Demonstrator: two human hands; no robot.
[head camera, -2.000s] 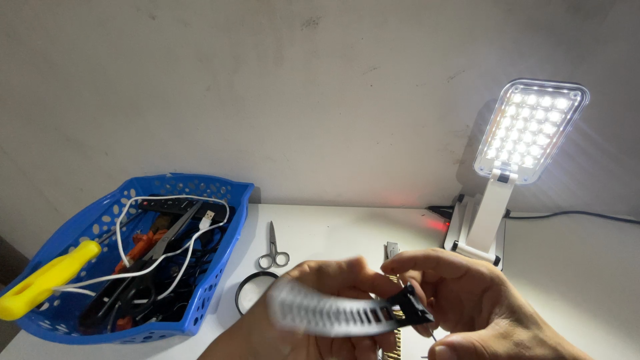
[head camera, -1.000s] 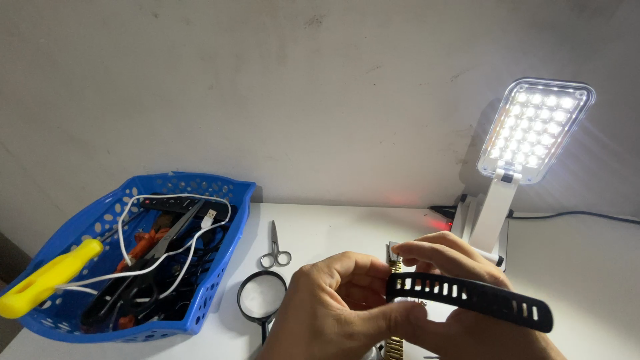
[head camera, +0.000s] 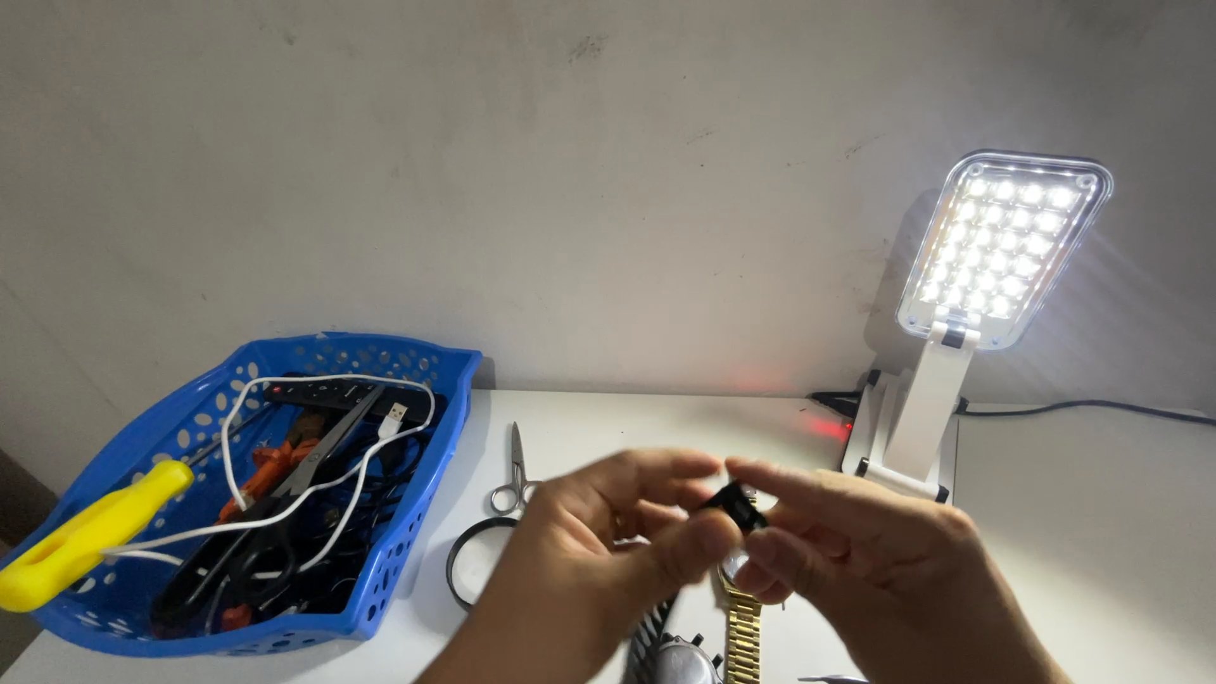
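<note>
Between the fingertips of both hands is a small black piece (head camera: 737, 506), blurred, which looks like the end of a black slotted watch strap. My left hand (head camera: 632, 541) pinches it from the left, and the slotted band (head camera: 651, 638) hangs below that hand. My right hand (head camera: 836, 551) grips its other side with thumb and index finger. Under the hands, a gold metal-link wristwatch (head camera: 743, 632) lies on the white table, partly hidden. Beside it, at the bottom edge, is a silver round watch case (head camera: 686, 659), cut off by the frame.
A blue plastic basket (head camera: 418, 513) at left holds a yellow-handled screwdriver (head camera: 95, 537), large scissors, a remote control and a white USB cable. Small metal scissors (head camera: 515, 480) and a magnifying glass (head camera: 456, 565) lie beside it. A lit LED lamp (head camera: 926, 408) stands at right, its dark cable running right.
The black strap, earlier extended to the right across my right hand, now hangs below my left hand. Both hands have come together around its small black end.
</note>
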